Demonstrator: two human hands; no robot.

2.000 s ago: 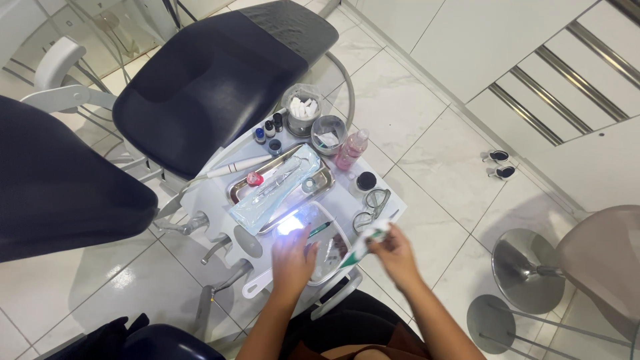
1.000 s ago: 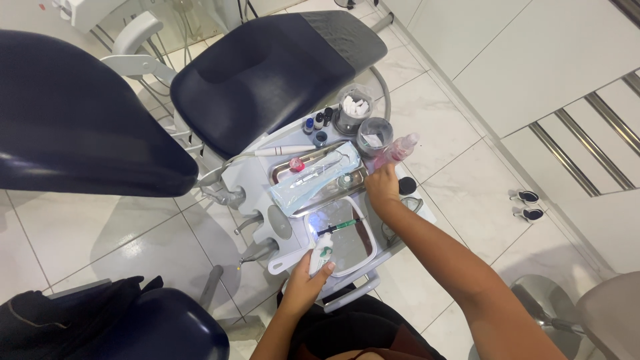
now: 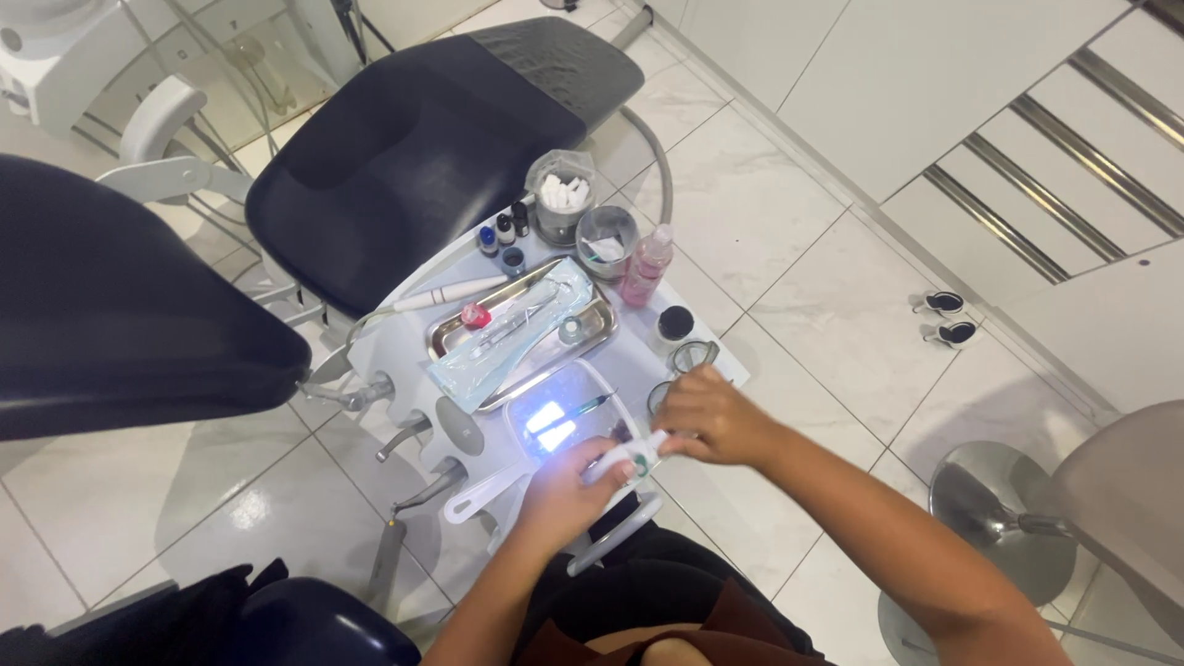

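Note:
My left hand [image 3: 575, 490] holds a white tube with a green mark [image 3: 629, 458] over the near edge of the dental tray table. My right hand [image 3: 712, 416] has its fingers closed at the tube's other end. Just beyond them lies a white-handled mirror [image 3: 527, 435], reflecting bright light, with a green syringe [image 3: 592, 404] on it. Behind that, a steel tray [image 3: 606, 319] carries a sealed pouch of dental instruments [image 3: 509, 340], a red item [image 3: 475, 315] and a small round container [image 3: 572, 329]. Eyeglasses [image 3: 689, 356] lie beside my right hand, partly hidden.
Along the table's far side stand a jar of cotton rolls [image 3: 562, 199], a clear jar [image 3: 606, 242], a pink bottle [image 3: 647, 266], a black-lidded jar [image 3: 675, 326] and small dark bottles [image 3: 505, 228]. A dental chair [image 3: 416, 148] adjoins the table; a stool [image 3: 985, 495] is at right.
My right hand has moved from beside the pink bottle back to the tube in my left hand. The tube is now between both hands.

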